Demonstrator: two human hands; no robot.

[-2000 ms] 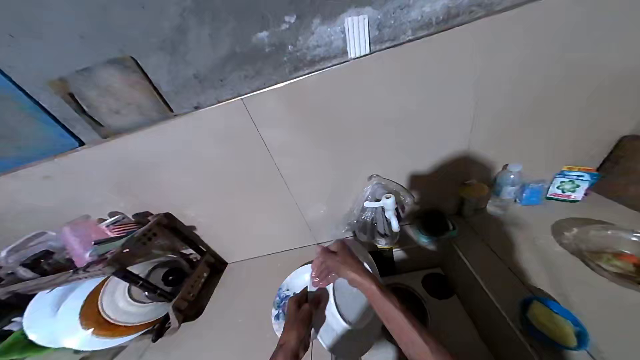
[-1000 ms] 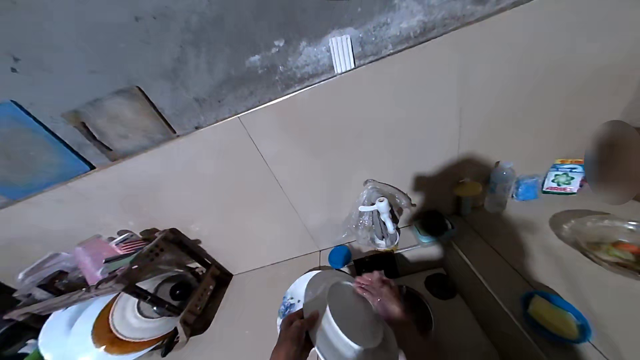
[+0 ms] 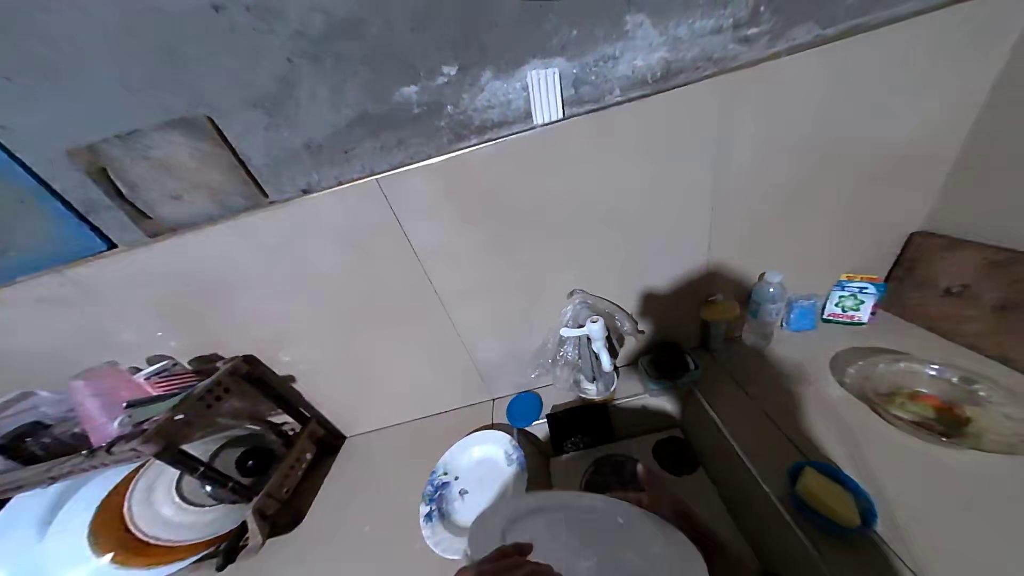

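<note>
A white bowl or basin [image 3: 592, 536] tilts at the bottom centre, partly cut off by the frame. My left hand [image 3: 509, 562] grips its near left edge. At its far right side is my right hand [image 3: 660, 500], dark and partly hidden behind it; its fingers cannot be made out well. Just left of the bowl lies a white plate with blue flowers [image 3: 472, 488]. Above the sink [image 3: 720, 512] stands a white tap [image 3: 594, 344] wrapped in clear plastic.
A brown dish rack [image 3: 288, 480] with plates stands at left. On the right ledge are a plastic bottle [image 3: 766, 312], a detergent packet [image 3: 853, 302], a glass dish with food scraps [image 3: 952, 400] and a blue bowl with a yellow sponge [image 3: 832, 496]. A blue round object [image 3: 524, 409] sits behind the plate.
The white bowl has moved lower in view with both hands, and more of the flowered plate shows. The right hand was on the bowl's outer surface a second ago.
</note>
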